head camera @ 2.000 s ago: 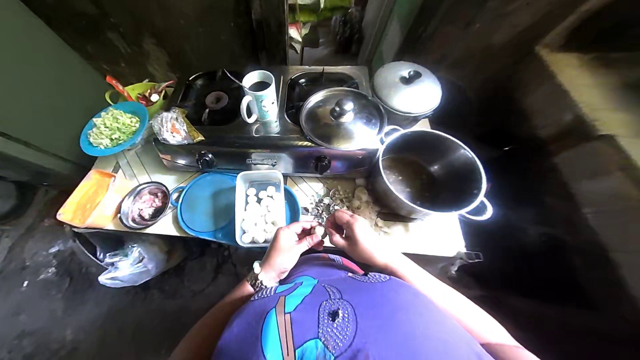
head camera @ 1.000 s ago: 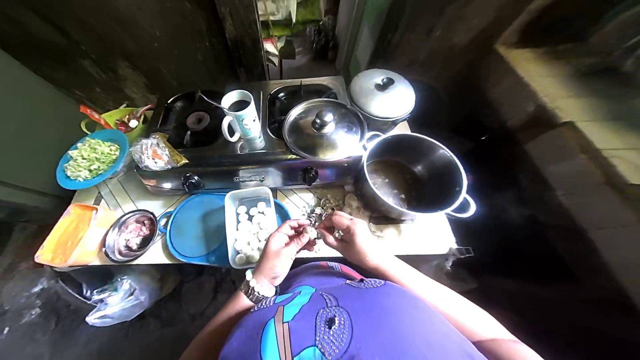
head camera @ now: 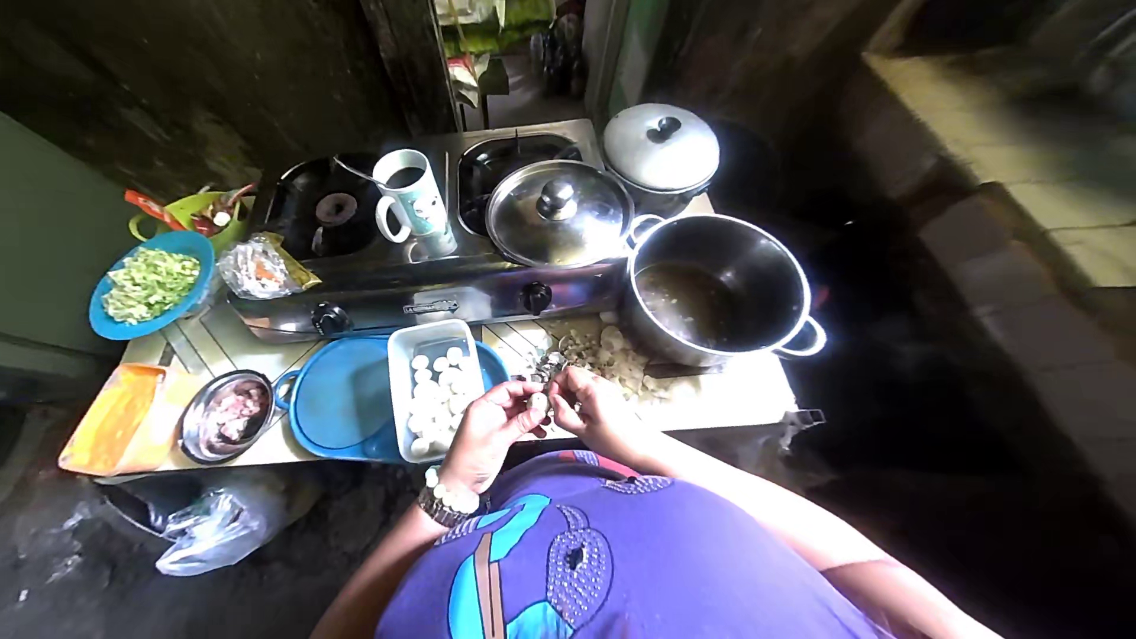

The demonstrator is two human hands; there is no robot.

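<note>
My left hand (head camera: 499, 424), with a watch and a bracelet at its wrist, holds a small whitish egg (head camera: 538, 402) between thumb and fingers. My right hand (head camera: 593, 410) meets it there, fingertips bent close to the egg; whether they pinch a bit of shell cannot be told. Left of my hands, a white plastic container (head camera: 401, 382) holds several peeled small eggs (head camera: 437, 401). Pale and speckled shell pieces (head camera: 612, 359) lie scattered on the table just beyond my hands, beside a large metal pot (head camera: 719, 288) with some liquid in it.
Behind stands a two-burner gas stove (head camera: 426, 306) bearing a mug (head camera: 413, 200) and a pot lid (head camera: 561, 213). A lidded pot (head camera: 661, 151) is at its right. Leftward are a blue lid (head camera: 342, 395), a metal bowl of meat (head camera: 229, 417), an orange-stained tub (head camera: 115, 422) and a blue plate of chopped vegetables (head camera: 151, 284).
Both hands stay together near the shells, with small finger movements. The whitish egg shows more plainly between the fingers now. The view has shifted slightly.
</note>
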